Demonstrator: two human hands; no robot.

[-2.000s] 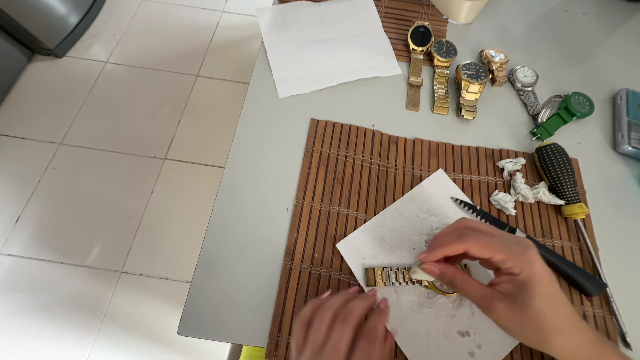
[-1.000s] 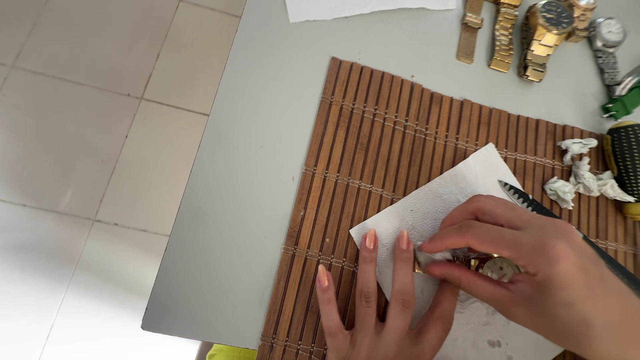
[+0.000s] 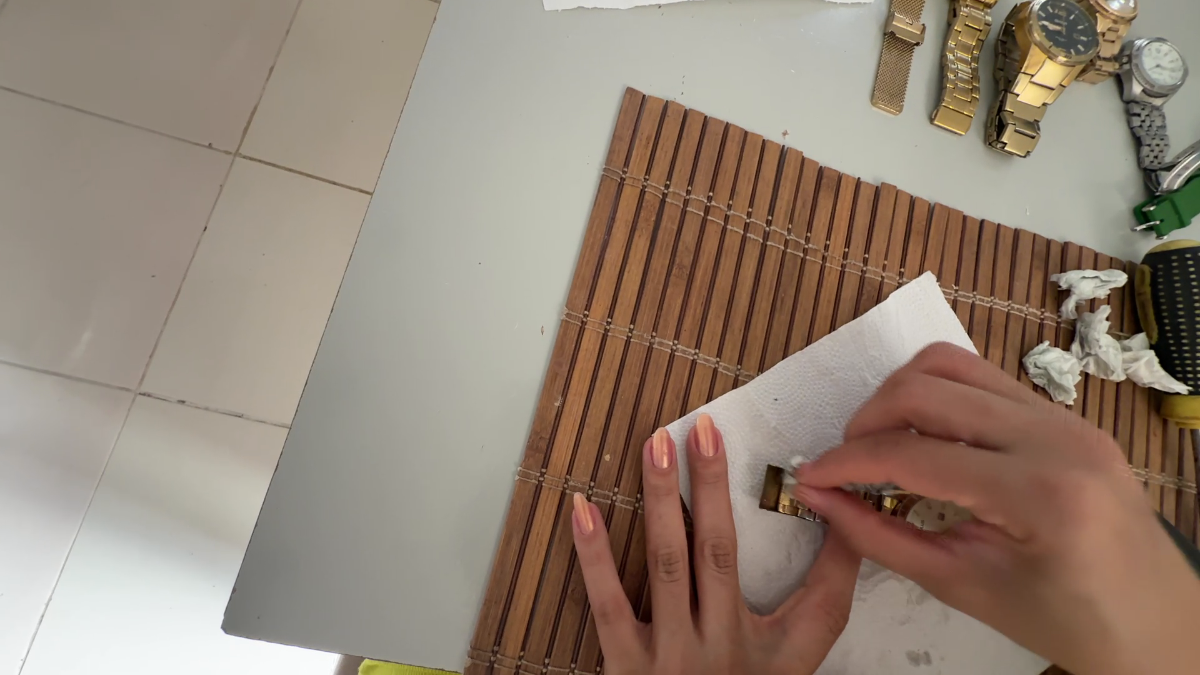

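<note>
A gold-toned wristwatch [image 3: 923, 512] lies on a damp, spotted paper towel [image 3: 825, 384], partly hidden under my right hand [image 3: 975, 487]. My right thumb and index finger pinch a small white wad [image 3: 793, 469] against the end of its metal bracelet [image 3: 783, 495]. My left hand [image 3: 703, 581] lies with fingers spread, its fingertips on the towel's left edge and the bamboo mat [image 3: 694, 281]; its thumb is close to the bracelet. Nothing shows in its grasp.
Several crumpled white wads [image 3: 1092, 337] lie on the mat's right side beside a screwdriver's yellow and black handle [image 3: 1177, 319]. Several watches [image 3: 1041, 56] stand at the back right, one green strap [image 3: 1172, 208] among them. The grey table's [image 3: 394, 375] left edge borders a tiled floor.
The view has moved closer to the mat. My left hand has come up onto the towel's edge since two seconds ago, with its fingers now spread. My right hand stays at the watch bracelet.
</note>
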